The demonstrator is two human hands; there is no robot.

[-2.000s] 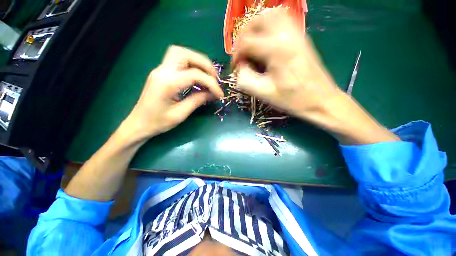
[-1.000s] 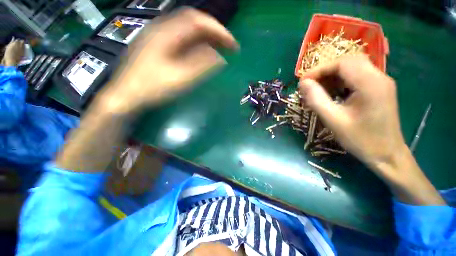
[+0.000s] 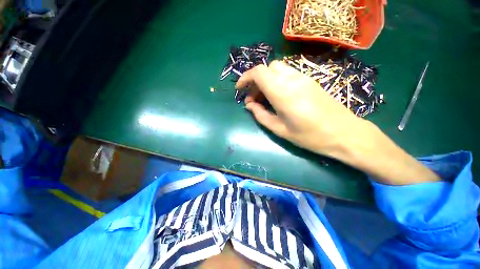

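My right hand [image 3: 297, 105] is over the pile of small black parts [image 3: 251, 57], its thumb and index finger at that pile's near edge with a gap between them. Whether a sliver is between the fingertips cannot be told. A mixed pile of pale-gold and black slivers [image 3: 351, 84] lies right of it, partly hidden by my hand. The red parts bin [image 3: 322, 41] at the far side holds many pale-gold slivers [image 3: 323, 18]. My left hand is not in view.
Tweezers [image 3: 414, 97] lie at the right on the green tabletop [image 3: 179, 94]. A phone frame [image 3: 16, 62] shows in the dark rack at the far left. A brown cardboard box [image 3: 105, 168] is below the bench edge. A blue sleeve [image 3: 18, 136] shows at the left.
My left hand has left the picture. My right hand has moved from beside the bin to the black pile. The view has shifted, and black slivers now show in the right pile.
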